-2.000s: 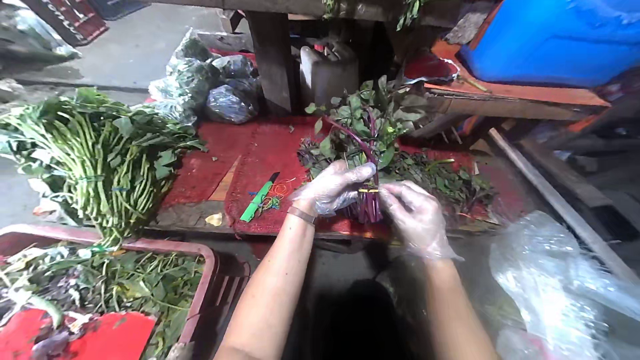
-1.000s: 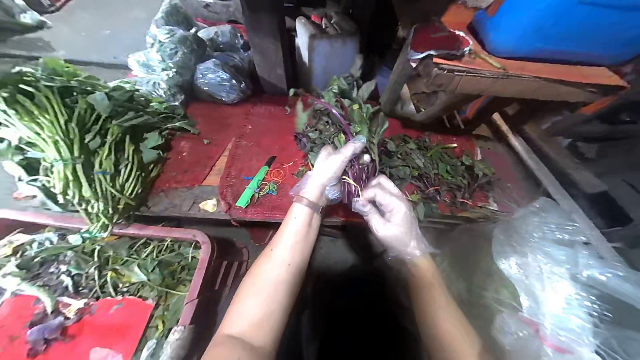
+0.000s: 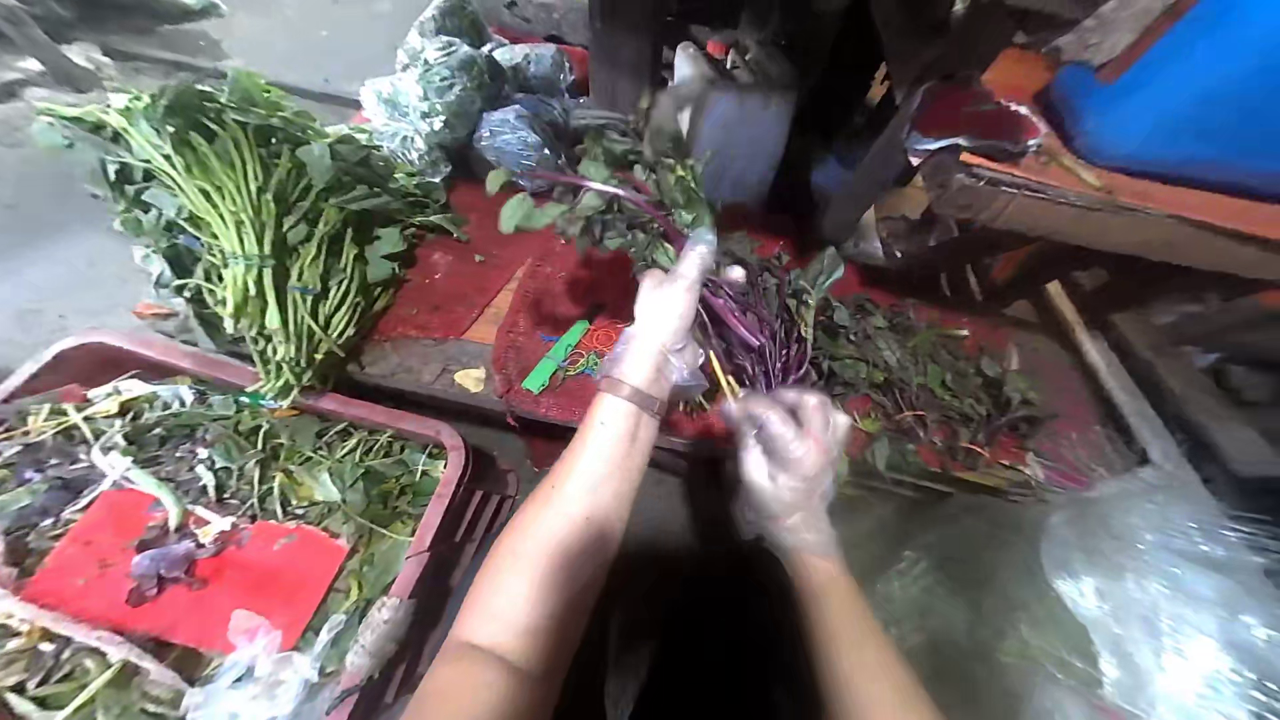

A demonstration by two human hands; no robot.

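Both my hands wear clear plastic gloves. My left hand (image 3: pixel 672 310) grips a bunch of purple-stemmed leafy greens (image 3: pixel 745 325), its thumb pointing up along the stems. Just to the right and below, the fingers of my right hand (image 3: pixel 790 450) are closed on a yellow rubber band (image 3: pixel 722 378), which is stretched toward the stem ends. Left of my left wrist, a green-handled knife (image 3: pixel 555 357) lies on the red mesh cloth (image 3: pixel 535 290) beside loose colored rubber bands (image 3: pixel 597 345). More loose purple-green leaves (image 3: pixel 925 375) lie to the right of the bunch.
A big bundle of green leafy stalks (image 3: pixel 270 240) rests behind a pink plastic crate (image 3: pixel 440 430) of leaf scraps. Filled plastic bags (image 3: pixel 440 90) and a whitish jug (image 3: pixel 745 130) stand behind. Clear plastic sheeting (image 3: pixel 1170 590) lies at right, below a blue container (image 3: pixel 1180 100).
The bunch has tipped, its long stems now leaning up to the left. My right hand has pulled down and away from the stems with the yellow band.
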